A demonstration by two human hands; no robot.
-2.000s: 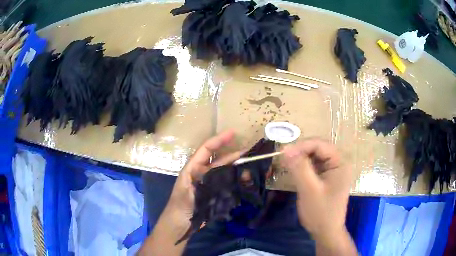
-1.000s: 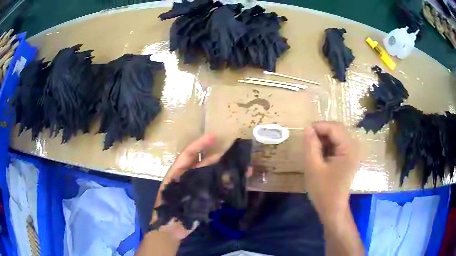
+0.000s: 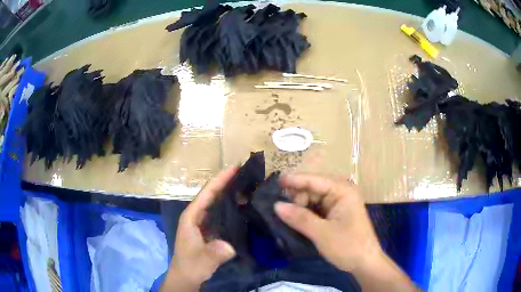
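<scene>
My left hand (image 3: 208, 228) holds a black ragged cape piece (image 3: 225, 214) by its left side, over my lap at the board's front edge. My right hand (image 3: 325, 217) grips black ragged material (image 3: 277, 214) between thumb and fingers, close beside it. I cannot tell whether this is one piece or two. A white oval glue dish (image 3: 292, 139) sits on the stained cardboard pad (image 3: 245, 125). A thin pale stick (image 3: 320, 141) rests at the dish's right side, its other end hidden.
Stacks of black pieces lie at the left (image 3: 85, 117), the top (image 3: 245, 43) and the right (image 3: 480, 131). Several pale sticks (image 3: 294, 86) lie above the dish. A yellow tool (image 3: 420, 41) and white bottle (image 3: 441, 25) are upper right. Blue bins (image 3: 128, 245) are below the board.
My right hand has let go of the stick and moved left onto black material. The single black piece right of the top stack is gone from its spot. The view has shifted.
</scene>
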